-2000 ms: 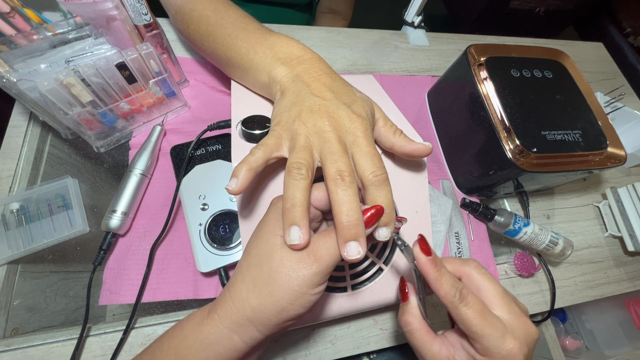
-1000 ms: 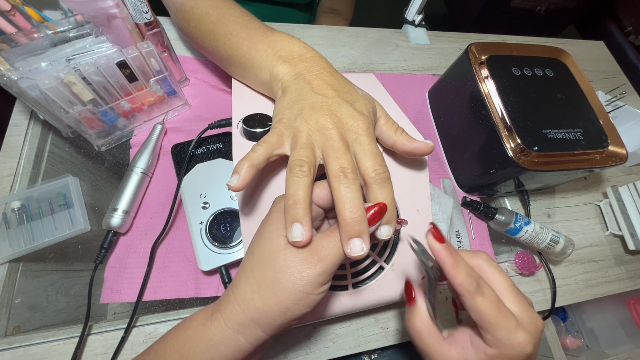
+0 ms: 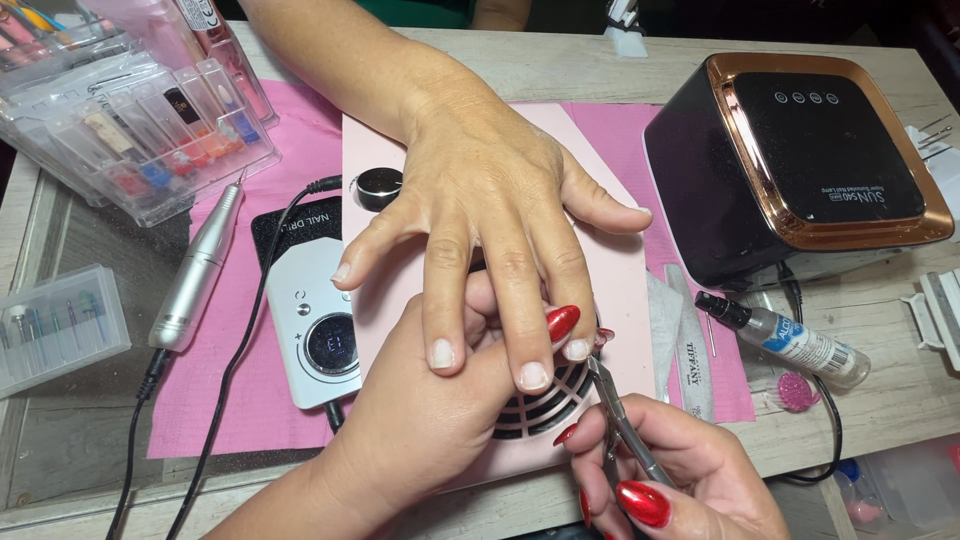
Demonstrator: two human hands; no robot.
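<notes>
Another person's hand [image 3: 487, 180] lies palm down with spread fingers over a pink nail dust collector [image 3: 607, 277]. My left hand [image 3: 442, 382], with glossy red nails, reaches under that hand and holds its index finger [image 3: 566, 277] near the tip, my thumb beside the nail. Metal cuticle nippers [image 3: 630, 427] are gripped in my right hand [image 3: 690, 472]; their jaws are at the edge of the index fingernail. The collector's round black fan grille [image 3: 540, 409] shows below the fingertips. Whether the jaws touch the skin I cannot tell.
A nail lamp [image 3: 810, 150] stands right, near a spray bottle [image 3: 810, 349] and nail files [image 3: 686, 345]. On the left are a nail drill handpiece [image 3: 199, 270], its control unit [image 3: 300, 330], black cables, a bit box [image 3: 64, 330] and a clear organizer [image 3: 172, 150].
One second ago the nippers were held off to the right of the fingertip; now their jaws are at the index fingernail's edge. My left hand and the other person's hand stay nearly still.
</notes>
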